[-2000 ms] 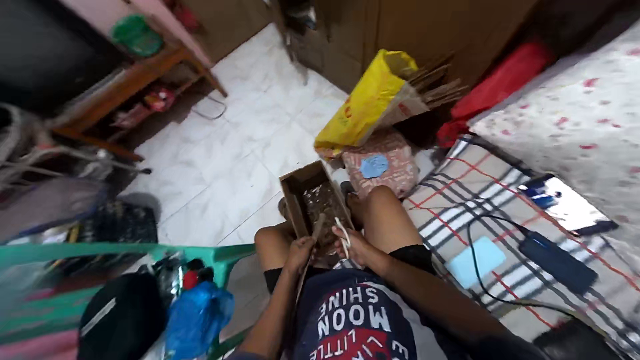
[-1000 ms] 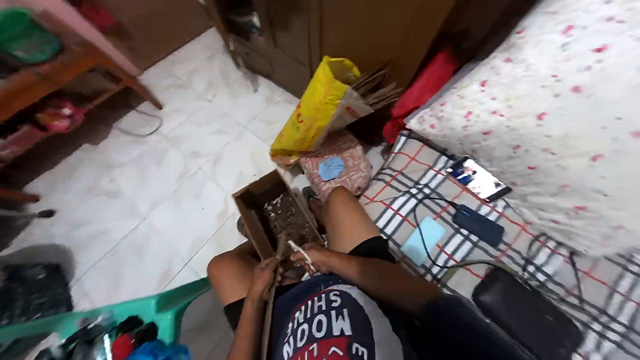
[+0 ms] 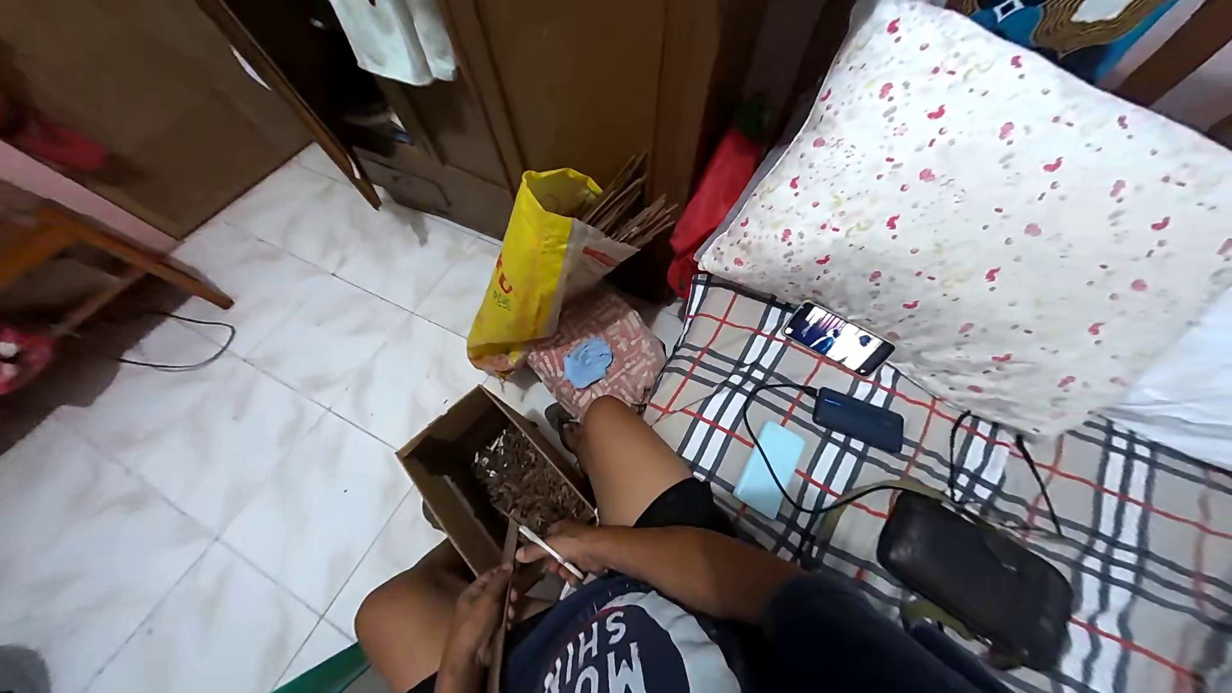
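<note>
My left hand (image 3: 478, 611) is closed around a long, thin brown strip (image 3: 504, 597), which points up over the near end of a cardboard box (image 3: 443, 498). In my right hand (image 3: 568, 547) is a slim white-handled tool (image 3: 551, 552), its kind not clear; it lies close beside the strip, and whether they touch I cannot tell. The box stands on the floor between my legs, with a heap of brown scraps (image 3: 529, 476) inside it.
Beyond the box, a yellow bag (image 3: 525, 279) holding brown strips (image 3: 630, 217) leans by a patterned cushion (image 3: 626, 351) with a blue cloth (image 3: 588, 363). On the plaid-covered bed at right lie a lit phone (image 3: 838, 338), a power bank (image 3: 859, 421), a light-blue item (image 3: 770, 469) and a black bag (image 3: 974, 568).
The view has swung to the right, so more of the bed shows and the green chair has nearly left the picture. Both hands stay together at the near end of the box.
</note>
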